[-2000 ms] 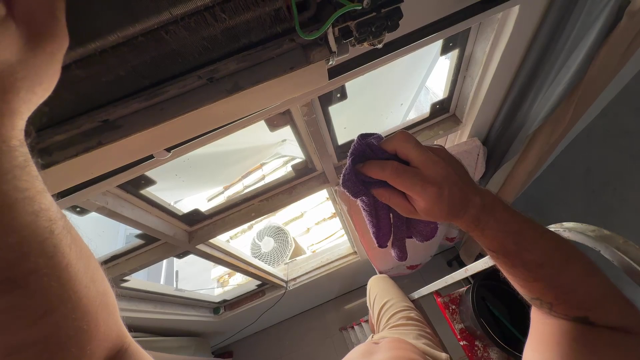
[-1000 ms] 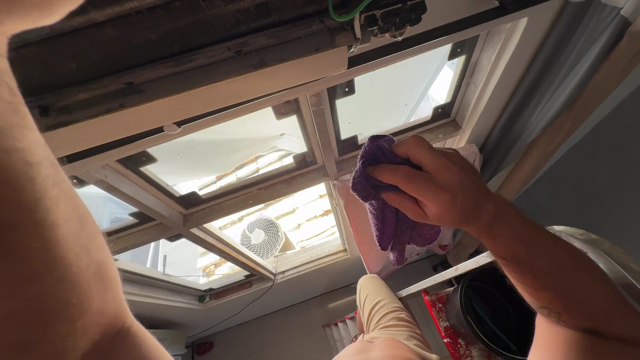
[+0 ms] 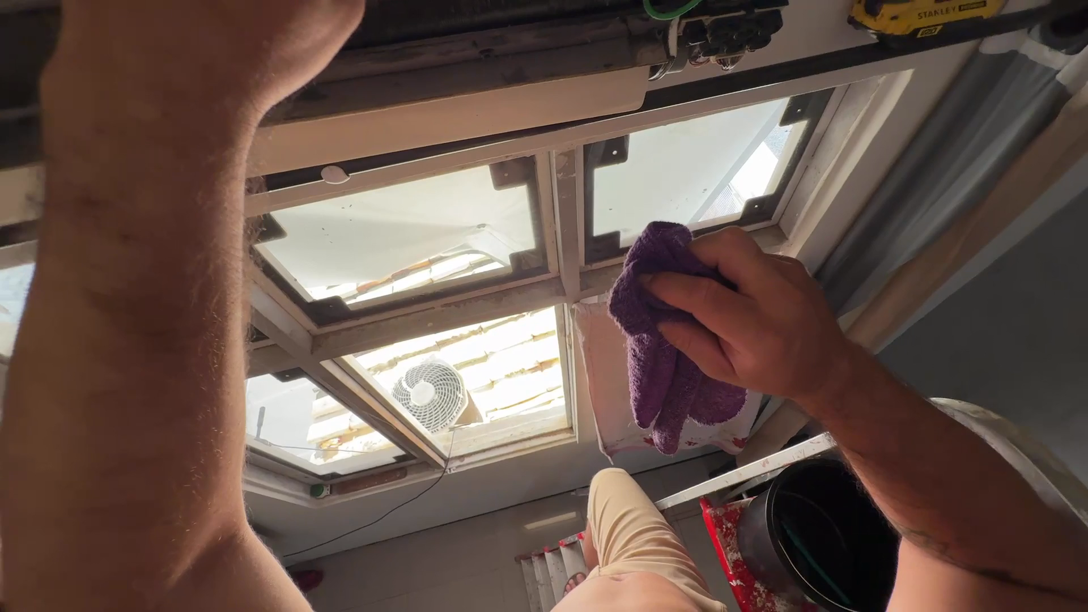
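My right hand (image 3: 748,314) grips a bunched purple cloth (image 3: 671,340), which hangs down in front of the window frame and a pale fabric beside it. My left hand (image 3: 297,42) is raised at the top left, near the dark, dirty underside of a long unit (image 3: 476,59); its fingers are cut off by the frame edge, so what it holds cannot be told. A green wire (image 3: 671,10) and a dark connector block (image 3: 735,34) are at the unit's right end.
Paned windows (image 3: 565,221) show a fan unit (image 3: 429,395) on a tiled roof. A black bucket (image 3: 824,535) stands on a red, paint-spattered surface at lower right, by a metal rail (image 3: 748,469). Ladder steps (image 3: 552,574) lie below; a yellow Stanley tool (image 3: 926,17) is at top right.
The view has shifted, bringing the yellow tool into sight. My right hand keeps hold of the purple cloth throughout. My left arm stays raised.
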